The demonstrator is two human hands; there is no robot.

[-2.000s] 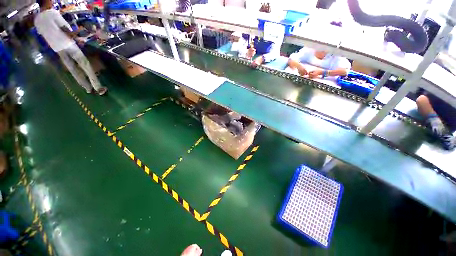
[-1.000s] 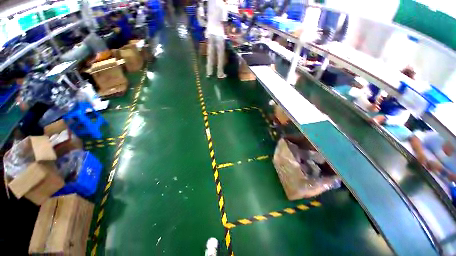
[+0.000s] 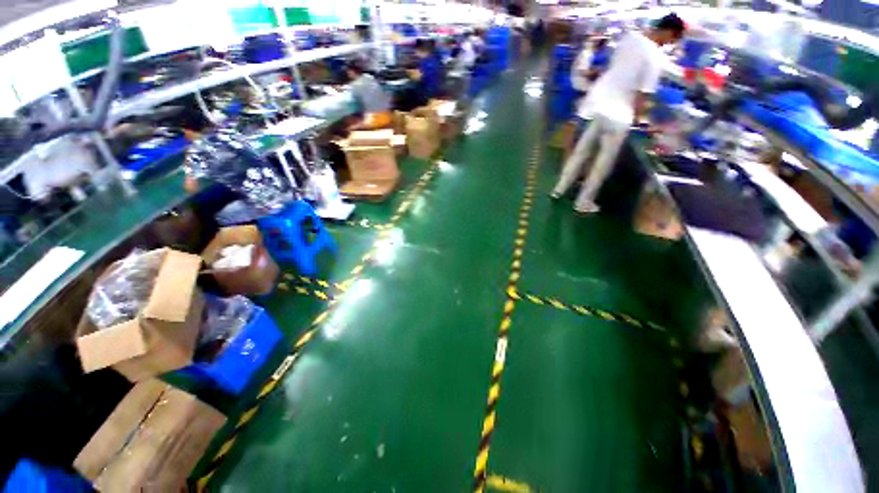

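Neither of my hands is in the picture. Nearest in front of me is the glossy green floor [image 3: 405, 356] with yellow-black lane tape [image 3: 501, 356]. At the lower left stands an open brown carton [image 3: 145, 337] with clear plastic film in it, beside a blue crate [image 3: 241, 351]. Another brown carton [image 3: 149, 438] lies in front of them at the bottom left. On the right runs a long bench with a white top [image 3: 761, 327].
A person in white [image 3: 612, 96] stands at the right bench further ahead. A blue stool [image 3: 297, 241] and more open cartons [image 3: 369, 164] stand along the left lane tape. Green-topped benches [image 3: 106, 236] line the left side. Cartons lie under the right bench.
The view has turned left and moved forward along the aisle. The standing person looks nearer. The blue tray with the white grid and the bagged carton by the right bench have left the picture.
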